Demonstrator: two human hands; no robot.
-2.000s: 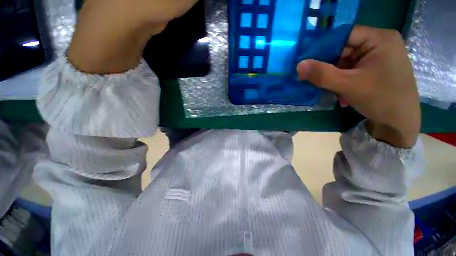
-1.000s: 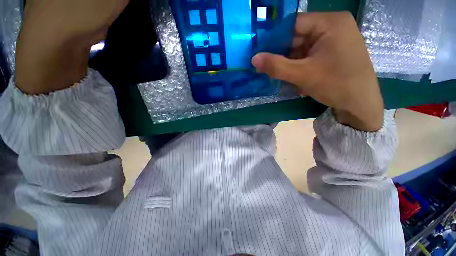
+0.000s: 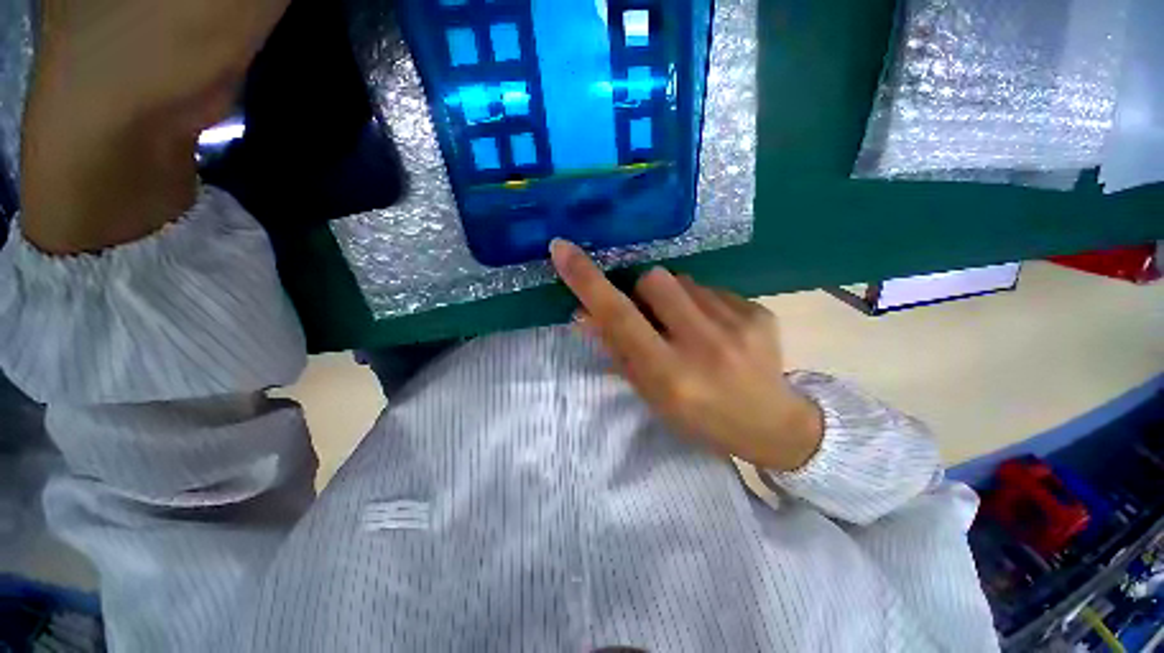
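Note:
The opened phone body with a translucent blue adhesive sheet over it (image 3: 574, 128) lies on a bubble wrap sheet (image 3: 730, 140); its top end is cut off by the frame. My right hand (image 3: 689, 357) is at its near end, index fingertip touching the bottom edge, other fingers loosely curled and holding nothing. My left hand (image 3: 141, 77) is cut off by the top edge; only the wrist and part of the hand show, so its fingers are hidden. A glossy black slab (image 3: 319, 140), partly behind my left wrist, lies left of the phone body.
More bubble wrap (image 3: 996, 102) and a smooth white sheet (image 3: 1139, 128) lie at the right on the green bench mat (image 3: 817, 242). Below the bench, at the right, is a bin area with a red object (image 3: 1037, 504).
My right hand has let go of the phone's right edge and moved down to its near end. The blue sheet's right side now lies flat. The view has shifted, so the bench items appear further left.

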